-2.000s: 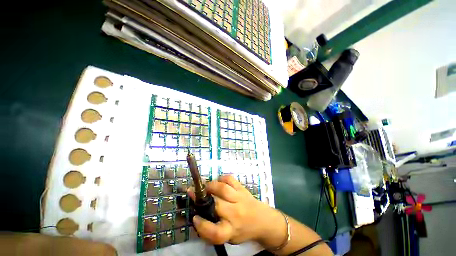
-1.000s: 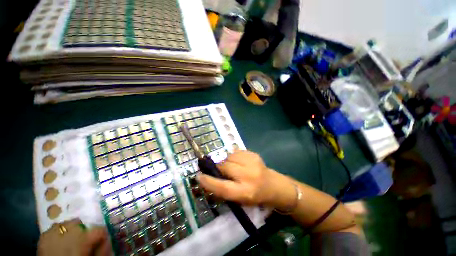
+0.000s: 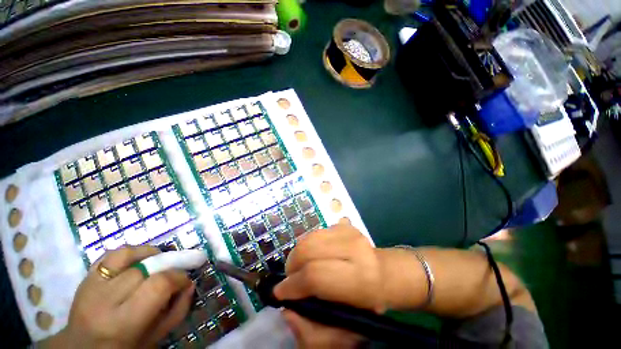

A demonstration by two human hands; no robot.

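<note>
My right hand (image 3: 337,266) grips the black handle of a soldering iron (image 3: 327,310), whose metal tip points left over the lower panels. My left hand (image 3: 129,296) lies over the lower-left panel, with a gold ring and a white finger cot (image 3: 173,260) with a green band. The cot's end is close beside the iron tip; contact is unclear. The fingers are bent; whether they hold a thin wire does not show. Four circuit board panels (image 3: 235,146) lie on a white carrier (image 3: 340,228) with round tan holes. My hands partly cover the lower two.
A stack of carriers (image 3: 170,61) stands at the upper left, beside a green item (image 3: 291,15). A round pot with silvery bits (image 3: 351,73) stands at the back. The black soldering station (image 3: 436,61), yellow-handled tool (image 3: 487,146) and white keypad device (image 3: 557,144) are right. A black cable loops by my right arm.
The view has shifted. My left hand has come in from the lower left onto the panels. The iron has moved from the upper-right panel down towards the left fingertips.
</note>
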